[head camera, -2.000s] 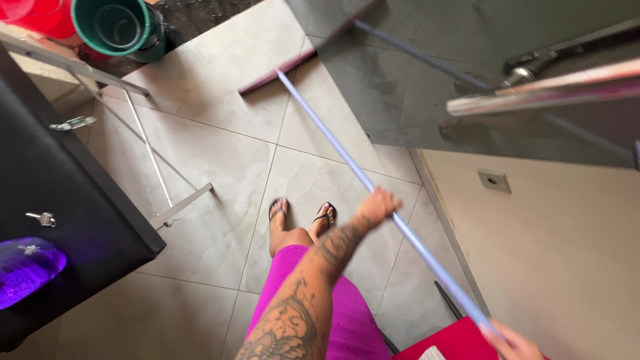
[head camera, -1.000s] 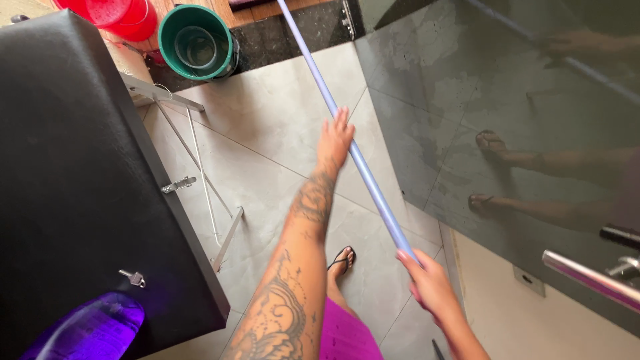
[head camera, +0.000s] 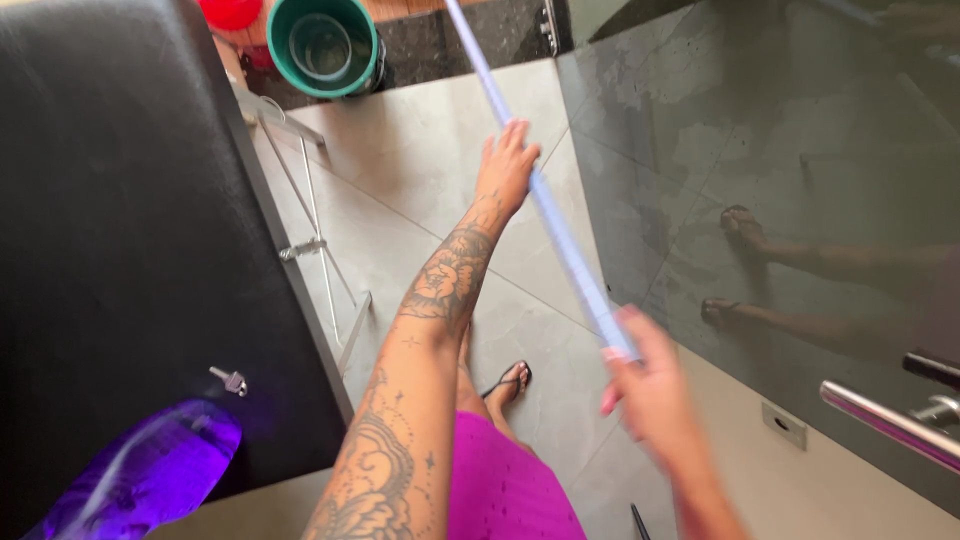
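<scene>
A long light-blue pole (head camera: 566, 240) runs from the top of the view down between my hands; its far end is out of sight. My left hand (head camera: 510, 163) lies against its upper part, fingers stretched, and whether it grips is unclear. Around the pole's near end my right hand (head camera: 641, 375) is closed, somewhat blurred. The pole crosses over grey floor tiles (head camera: 420, 180), with a glass door (head camera: 675, 150) on its right.
A green bucket (head camera: 370, 56) stands at the dark stone threshold (head camera: 450, 46), beside a red container (head camera: 229, 9). At left, a black padded table (head camera: 127, 187) with metal legs bears a key (head camera: 231, 380) and a purple bottle (head camera: 157, 472). A metal door handle (head camera: 885, 424) juts in at right.
The pole's far end, with its bar-shaped head on the floor two seconds ago, has moved forward beyond the top edge. My left hand's fingers, wrapped around the pole then, are now stretched out.
</scene>
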